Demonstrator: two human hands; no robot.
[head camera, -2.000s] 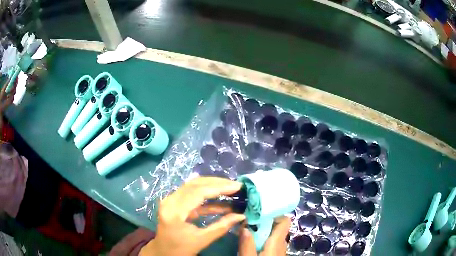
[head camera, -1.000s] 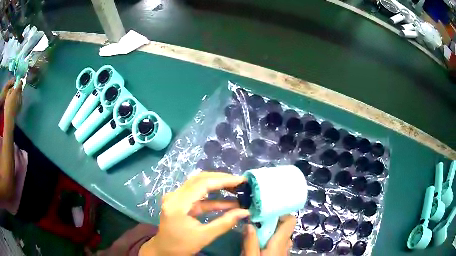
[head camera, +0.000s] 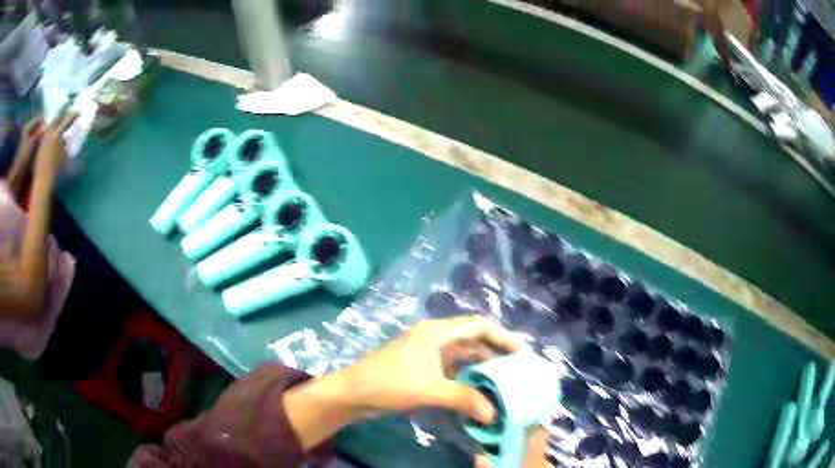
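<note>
A turquoise handheld body (head camera: 531, 388) is in front of me, its round head opening facing left. My left hand (head camera: 412, 370) reaches in from the left, with its fingers over the head's upper rim and its thumb in the opening. A black insert cannot be made out there; blur and fingers hide the inside. My right hand (head camera: 540, 450) holds the handle from below and is mostly hidden, cut off by the bottom edge. Black round inserts (head camera: 653, 378) lie in rows on a clear plastic sheet (head camera: 403, 283) behind and right of the hands.
Several turquoise bodies with dark centres (head camera: 275, 279) lie side by side at left. Loose turquoise bodies (head camera: 786, 430) lie at far right. A white scrap (head camera: 288, 95) lies at the metal post (head camera: 263, 41). Another person's arm (head camera: 38, 219) is at far left. The conveyor (head camera: 549, 110) runs behind.
The view has shifted, so the bench items sit further right. My left hand has moved from pinching a black insert at the opening to lying over the rim, thumb inside.
</note>
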